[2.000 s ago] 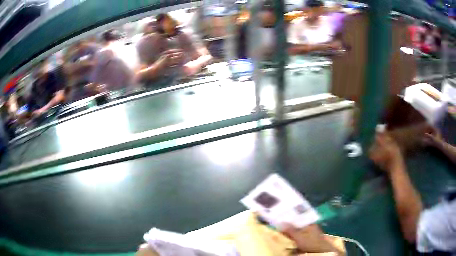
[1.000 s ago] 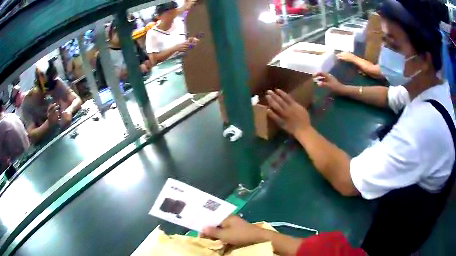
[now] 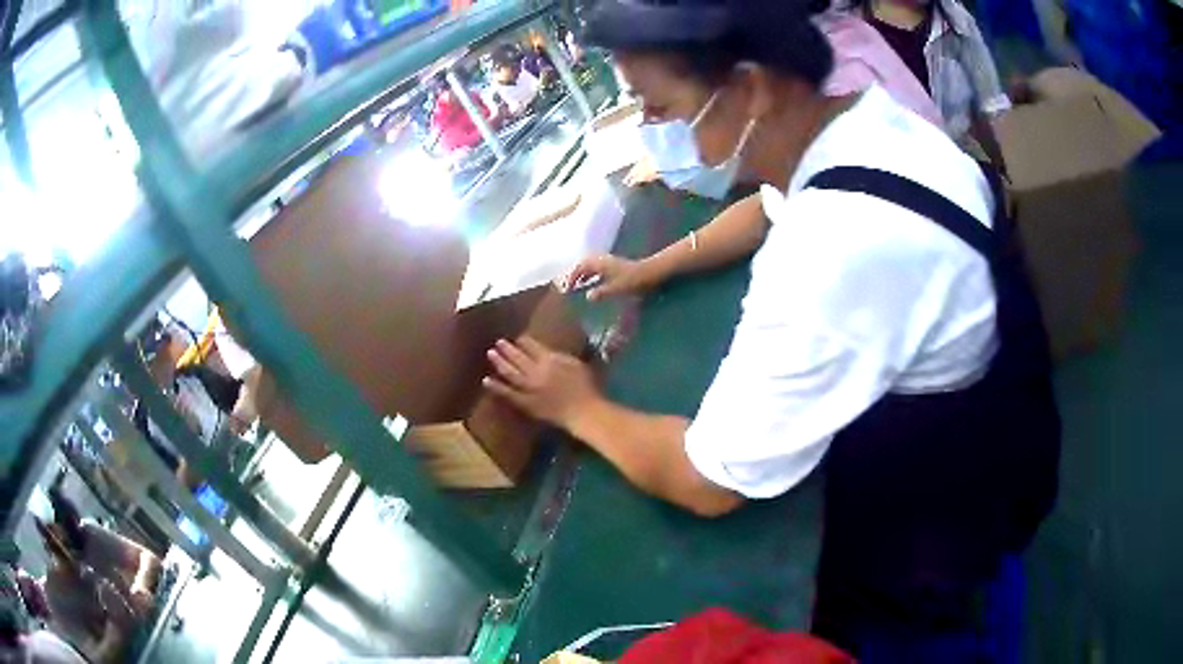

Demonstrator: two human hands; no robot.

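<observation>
A brown product carton [image 3: 376,285] stands with its tall lid flap up, behind the green line frame post [image 3: 311,389]. A white foam insert [image 3: 545,234] shows at the carton's top. Another person's hands rest on the carton's side and by the foam. A red sleeve [image 3: 740,641] shows at the bottom edge, but no hand of mine can be seen. A sliver of kraft wrapping paper [image 3: 566,658] and a thin white wire loop [image 3: 610,636] show beside the sleeve. The leaflet cannot be made out.
A person [image 3: 882,285] in a white shirt, dark apron, cap and mask stands close on the right at the green ledge [image 3: 675,558]. An open brown carton [image 3: 1070,208] stands behind them. Other workers are at the far left and far back. A green overhead rail crosses the upper left.
The view has swung right and tilted. The leaflet and the hand that held it have left the picture, with only the red sleeve showing. The neighbouring worker appears nearer the centre.
</observation>
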